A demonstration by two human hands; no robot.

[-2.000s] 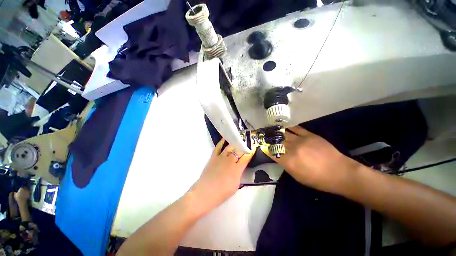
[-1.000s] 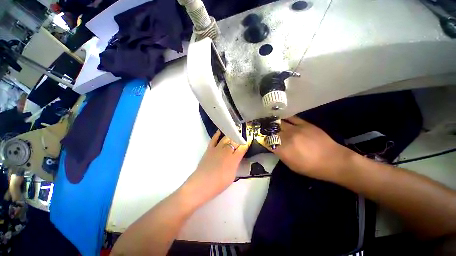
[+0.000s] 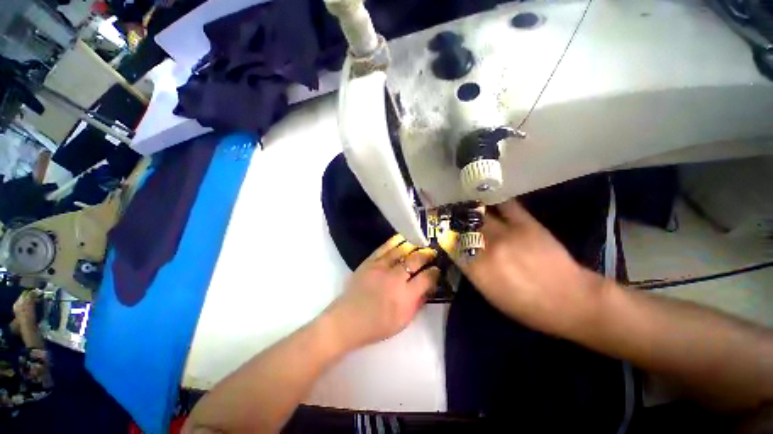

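Note:
A dark navy garment piece [image 3: 525, 364] lies under the sewing machine head [image 3: 475, 110]. Its rounded edge shows left of the head, and the rest spreads right and toward me. A thin white line runs along it at the right. My left hand [image 3: 386, 292], with a ring, holds the cloth just left of the needle area. My right hand [image 3: 530, 271] holds the cloth right of it, fingertips partly behind the tension dials [image 3: 481, 175]. The lit presser foot area [image 3: 436, 233] lies between my fingertips; needle and seam are too small to tell.
A dark cut piece [image 3: 161, 229] lies on a blue slab [image 3: 199, 280] at the left. A crumpled dark pile [image 3: 241, 72] lies behind the machine. A beige machine with a round disc [image 3: 32, 252] and another person's arm [image 3: 28, 318] are at the far left.
More of the cloth's rounded edge now shows left of the machine head. My left hand's fingers have shifted and bent. The small white patch at the right is gone from view; a longer white line shows there.

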